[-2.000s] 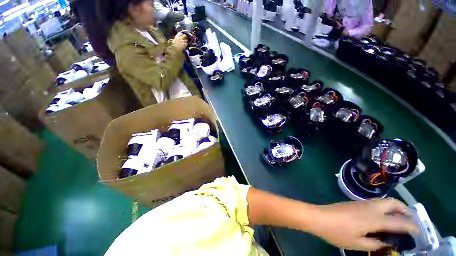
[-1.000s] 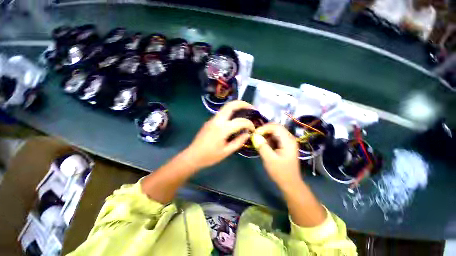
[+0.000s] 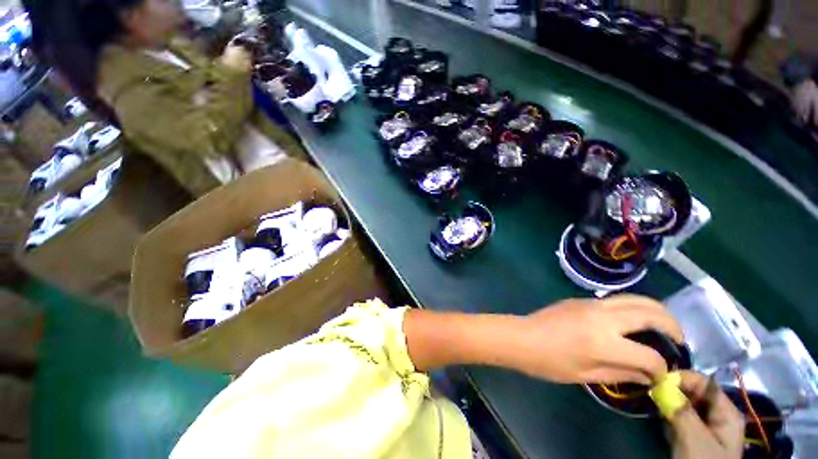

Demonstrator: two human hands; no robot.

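Note:
My left hand (image 3: 605, 345) reaches in from the left over a white camera base housing (image 3: 639, 412) with a dark cavity. Its fingers curl by a black part (image 3: 662, 342), and yellow-orange lead wires (image 3: 619, 391) show below them. My right hand (image 3: 713, 417), cut off by the bottom edge, has a yellow finger cot (image 3: 666, 394). Both hands' fingertips meet above the cavity, pinched at the wires; the exact ends are hidden. Just beyond, a black camera head (image 3: 641, 204) with silvery board and red wires rests on another white housing (image 3: 587, 269).
Black head units (image 3: 509, 154) cluster on the green bench (image 3: 502, 296), with one nearer unit (image 3: 463, 231). More white housings (image 3: 713, 323) stand at right. A carton (image 3: 269, 345) of white-and-black units is beside the bench at left. A person in an olive jacket (image 3: 179, 112) works beyond it.
The view has swung back left from the hands-centred view of one second ago. Both hands remain together at the housing, while two seconds ago only my left hand showed there.

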